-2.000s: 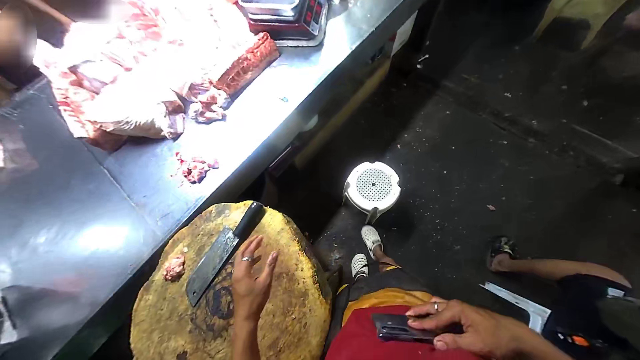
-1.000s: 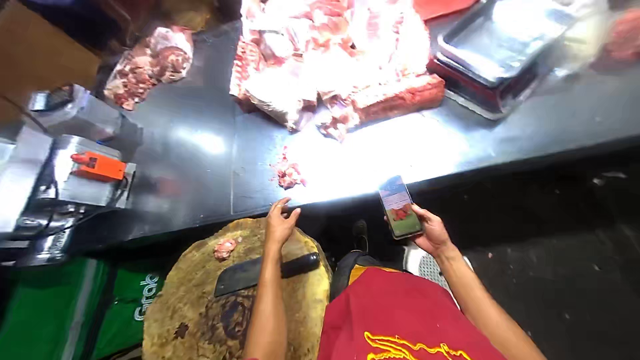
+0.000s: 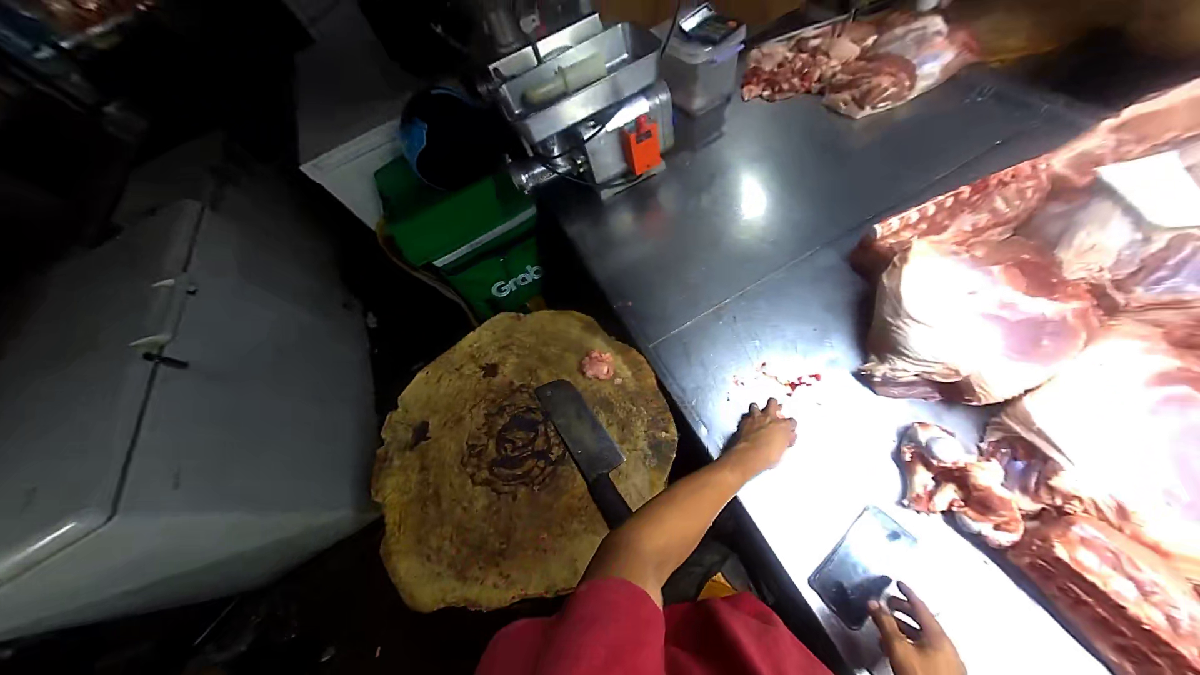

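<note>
My left hand reaches over the edge of the metal counter, its fingers curled down beside small red meat scraps; whether anything is in them is hidden. A smartphone lies on the counter at lower right, and the fingers of my right hand are at its lower corner. On the round wooden chopping block rests a cleaver, its black handle partly behind my left forearm. A small lump of meat sits near the block's upper right edge.
Large raw meat cuts cover the counter's right side. A meat grinder and more meat are at the back. A green delivery bag stands behind the block, and a large grey chest is at the left.
My left hand has moved from above the block to the counter scraps. The phone, held up in my right hand a second ago, now lies on the counter. The view has swung left.
</note>
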